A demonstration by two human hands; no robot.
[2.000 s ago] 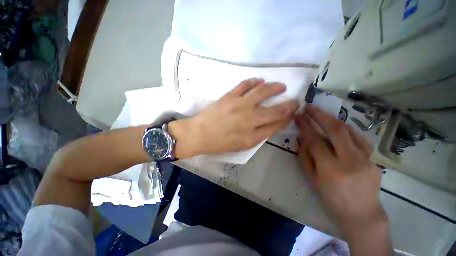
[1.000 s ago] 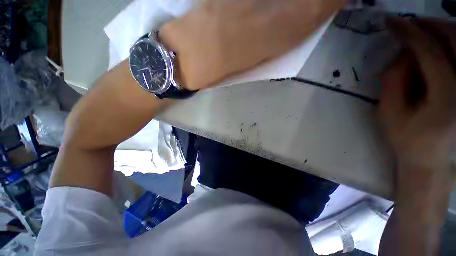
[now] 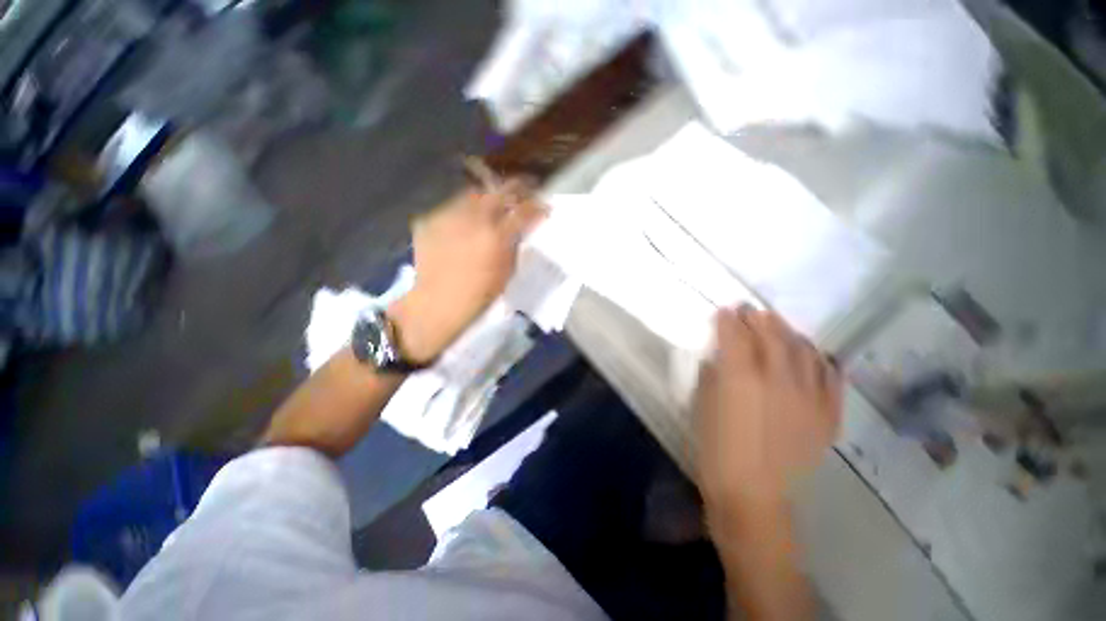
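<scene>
A white fabric panel with a thin dark line lies on the pale table. My left hand, with the wristwatch, is at the panel's left end, by the table's left edge; its fingers are blurred and seem to hold the cloth's edge. My right hand lies at the panel's near right edge, fingers bent down on the cloth. Folded white pieces lie below my left wrist. The frame is blurred, so fine details do not show.
A loose white pile lies at the table's far side. A brown wooden edge is at the far left of the table. Blurred machine parts show at the right. A blue container stands at lower left.
The view has turned left, away from the machine head. Both hands have moved leftward with the panel, and my left hand is now at its left end. The far pile has come into view.
</scene>
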